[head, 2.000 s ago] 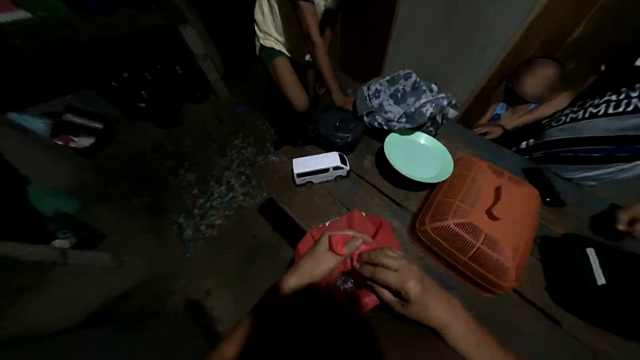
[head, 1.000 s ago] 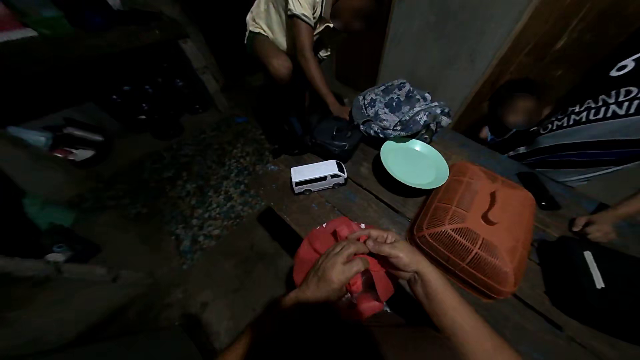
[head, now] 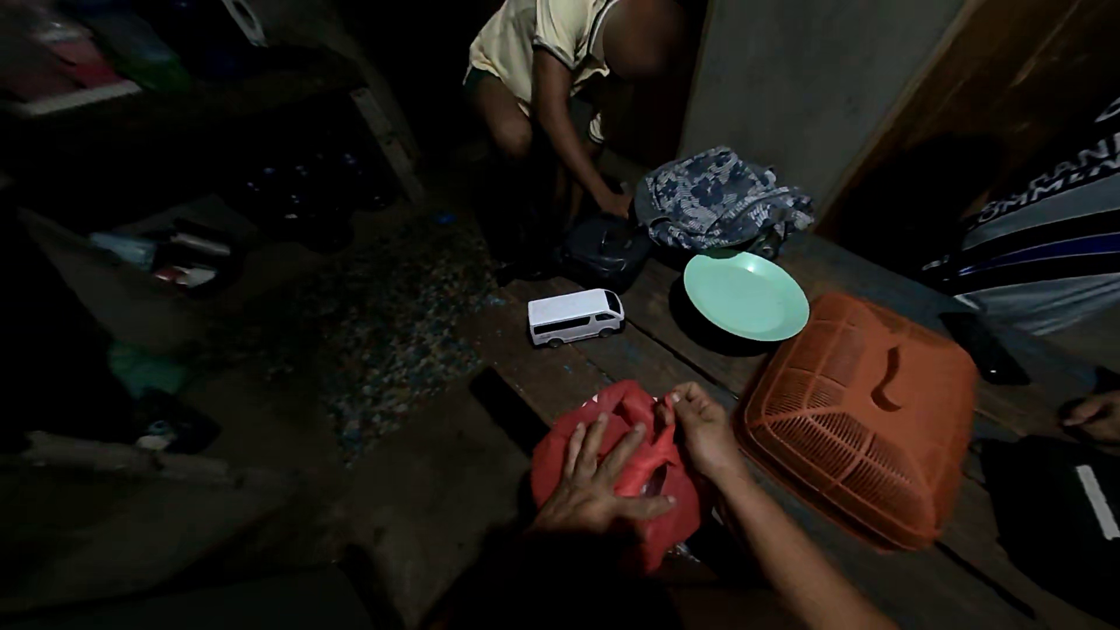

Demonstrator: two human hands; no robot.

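A crumpled red plastic bag point(head: 560, 451) lies at the near edge of the wooden table; what it holds is mostly hidden. My left hand point(head: 595, 486) rests on top of it with its fingers spread. Beside it, my right hand point(head: 704, 429) pinches a gathered part of the bag between thumb and fingers. Beyond the bag stands a white toy van point(head: 575, 317). To the right, an orange plastic basket-like cover point(head: 862, 420) sits close to my right forearm.
A mint-green plate point(head: 745, 296) sits beyond the cover, near a camouflage-patterned backpack point(head: 722, 201). A crouching person in a pale shirt touches a black bag point(head: 604, 249). A dark phone point(head: 984, 348), a black cloth item point(head: 1059, 516) and another person's hand are at the right.
My left hand has gone from bunched fingers to spread flat on the bag. My right hand has moved slightly apart from it, pinching the red plastic. At right, one person's face has left view.
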